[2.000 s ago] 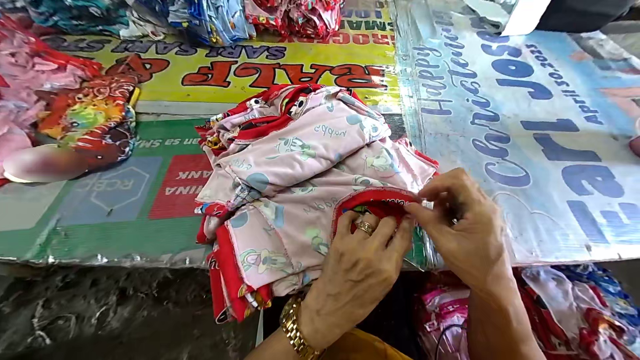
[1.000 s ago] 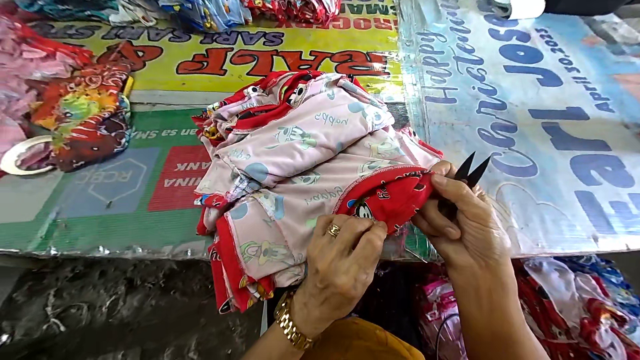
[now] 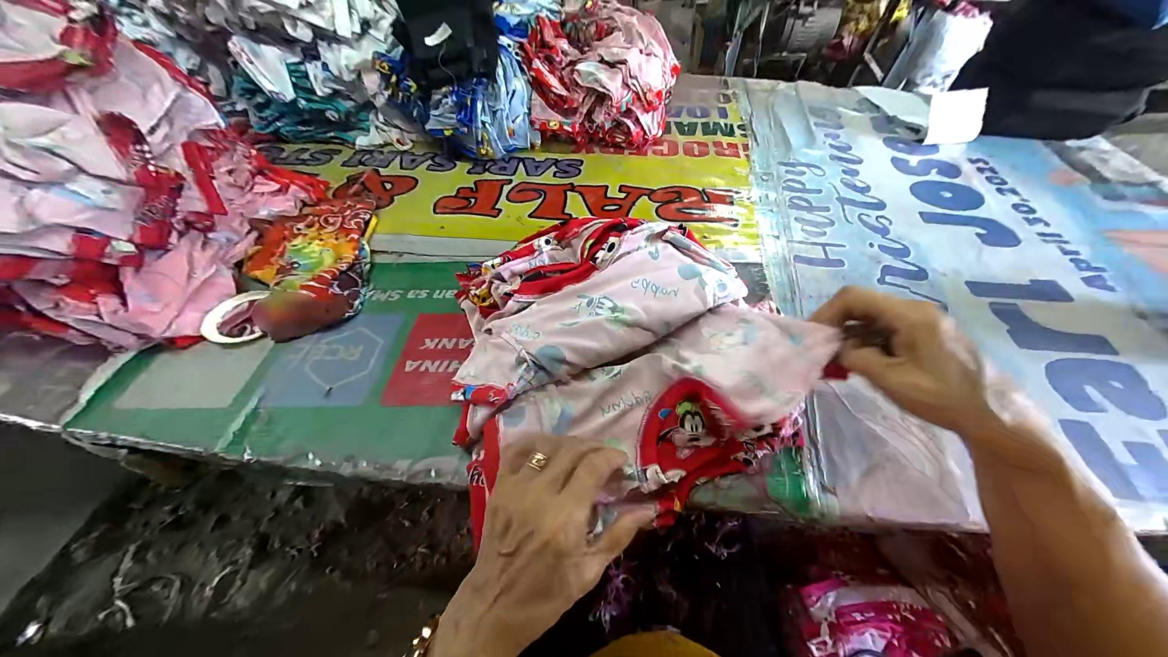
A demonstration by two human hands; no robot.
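Note:
A pile of pink printed garments with red trim (image 3: 620, 310) lies at the table's front edge. My left hand (image 3: 557, 502), with a gold ring, pinches the near edge of the top garment, beside a red-bordered neckline showing a cartoon dog (image 3: 689, 429). My right hand (image 3: 899, 356) holds the right corner of that garment between thumb and fingers, pulled up and out to the right. That hand and forearm are blurred. Whether the black pointed tool is still in my right hand cannot be told.
Pink and red garments (image 3: 119, 182) are heaped at the left, beside a colourful cloth (image 3: 315, 246) and a white ring (image 3: 233, 318). Bundled garments (image 3: 602, 78) line the back. Printed tarpaulins (image 3: 912, 456) cover the table. More cloth (image 3: 876, 620) lies below its front edge.
My right hand has moved right and stretched out the garment's corner. The black pointed blades seen in it a second ago no longer show. My left hand has shifted down the garment's near edge.

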